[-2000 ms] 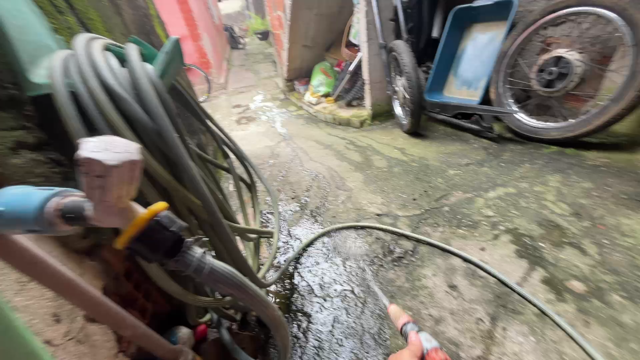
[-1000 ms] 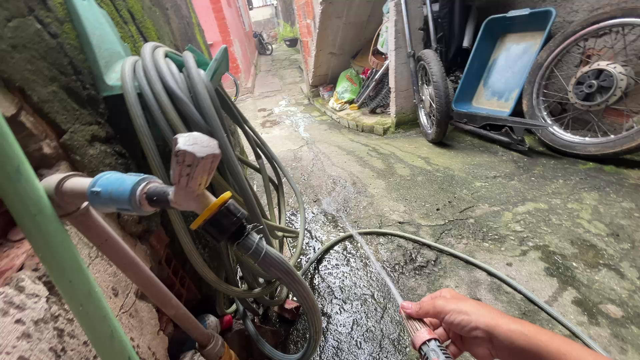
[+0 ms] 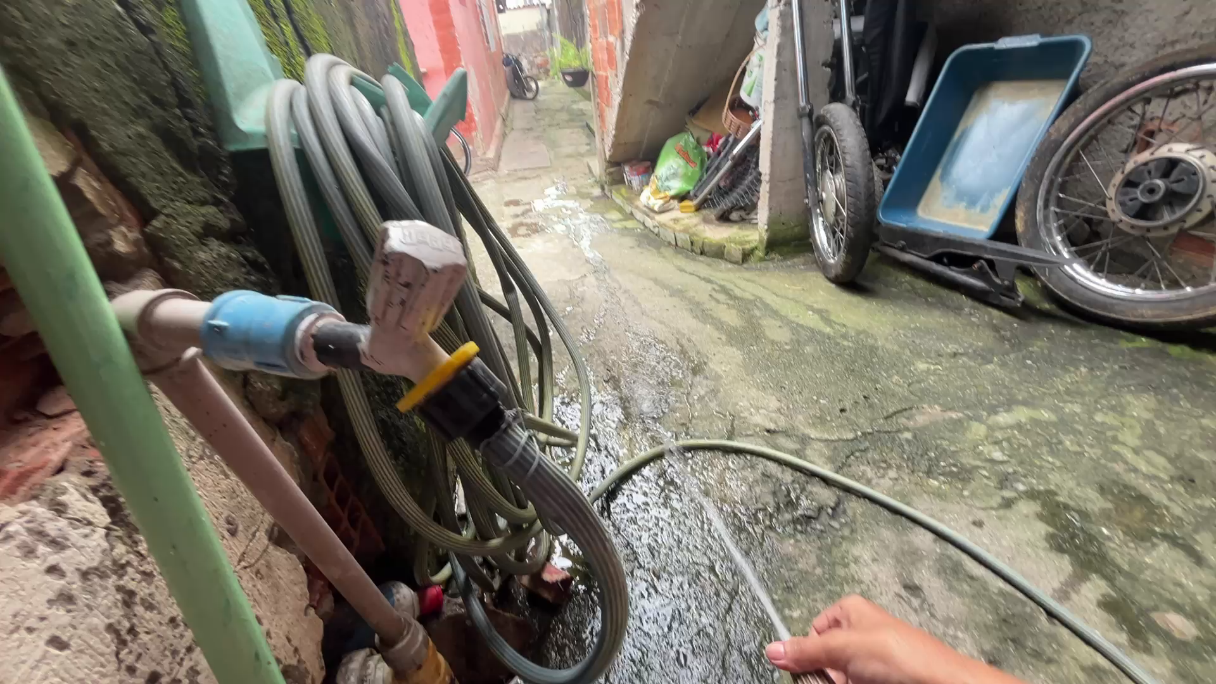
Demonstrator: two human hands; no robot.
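At the bottom right my right hand (image 3: 869, 646) is closed around the end of a garden hose (image 3: 809, 676), mostly cut off by the frame's lower edge. A thin jet of water (image 3: 736, 556) leaves it toward the wet concrete floor. My left hand is out of view. On the left, a tap with a worn whitish handle (image 3: 415, 277) joins a blue pipe fitting (image 3: 266, 332); a black connector with a yellow ring (image 3: 439, 377) links it to a ribbed hose. Behind it, a coiled green-grey hose (image 3: 328, 142) hangs on a green holder (image 3: 228, 85).
One hose length (image 3: 883, 508) arcs across the floor to the lower right. A green pole (image 3: 114, 408) crosses the left side. Along the right wall stand a narrow wheel (image 3: 841, 195), a blue tray (image 3: 898, 190) and a larger spoked wheel (image 3: 1050, 204). A green bag (image 3: 679, 163) lies behind.
Since one second ago my right hand has moved lower in the view, with less of the hose end showing. Water still sprays from it. The view has shifted since two seconds ago.
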